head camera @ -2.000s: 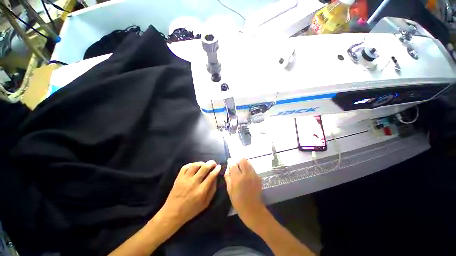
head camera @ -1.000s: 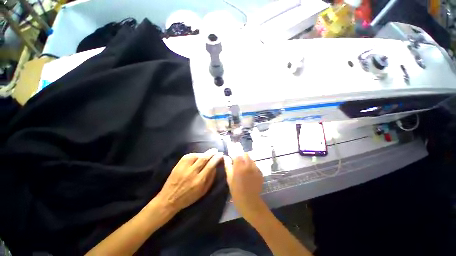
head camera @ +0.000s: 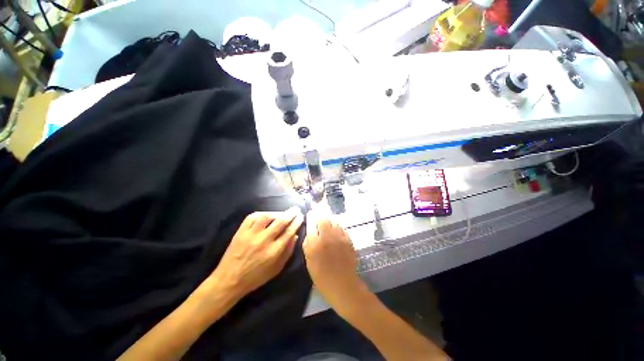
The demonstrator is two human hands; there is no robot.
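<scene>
A large black fabric piece (head camera: 141, 169) lies left of the white sewing machine (head camera: 438, 99) and reaches to its needle. My left hand (head camera: 260, 247) rests on the fabric with its fingertips near the edge, just in front of the presser foot (head camera: 311, 190). My right hand (head camera: 330, 257) is close beside it, fingers bent and pinching the fabric edge. The tips of both hands nearly touch. Glare hides the exact stitching point and the grip of the fingertips.
A phone (head camera: 429, 192) with a lit screen and a thin white cable lies on the machine bed. A small metal item (head camera: 379, 225) lies left of it. A ruler strip (head camera: 409, 252) runs along the front. Black cloth hangs at right. Behind are a pale blue trough (head camera: 141, 25) and yellow bottle (head camera: 457, 28).
The view has shifted slightly. Both hands have moved a little closer to the presser foot than two seconds ago. The phone screen has changed from bright white-pink to darker red.
</scene>
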